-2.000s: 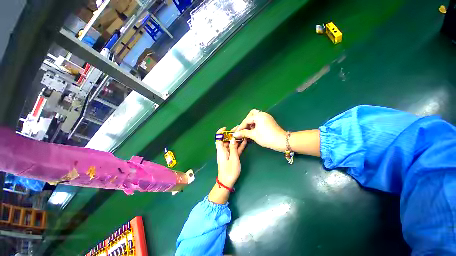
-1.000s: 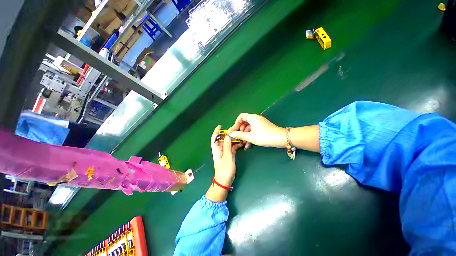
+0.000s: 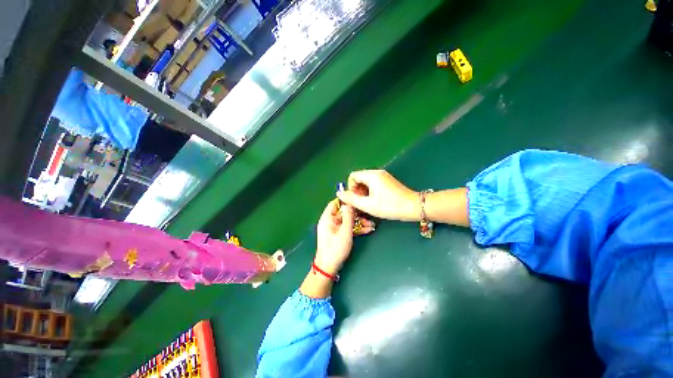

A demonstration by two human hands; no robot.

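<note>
My left hand (image 3: 336, 230), with a red string at the wrist, holds a small yellow unit (image 3: 359, 226) that its fingers largely cover. My right hand (image 3: 380, 195), with a beaded bracelet, comes in from the right and touches the left fingertips. A small dark blue and white piece (image 3: 340, 187) shows at the right thumb and fingertips, just above the left fingers. Exactly how the piece and the unit meet is hidden by the fingers. Both hands are above the dark green bench top near the belt edge.
The green belt (image 3: 384, 96) carries a yellow unit (image 3: 461, 66) with a small pale end. Another yellow unit (image 3: 233, 240) is partly behind the pink-wrapped post (image 3: 162, 251). A red-orange tray (image 3: 207, 351) of units is at lower left. A person's blue sleeve (image 3: 99, 111) shows beyond the belt.
The loose yellow units have moved down-left with the belt. The dark blue piece now shows at the right fingertips, above the left fingers. The blue sleeve beyond the belt has come further into view.
</note>
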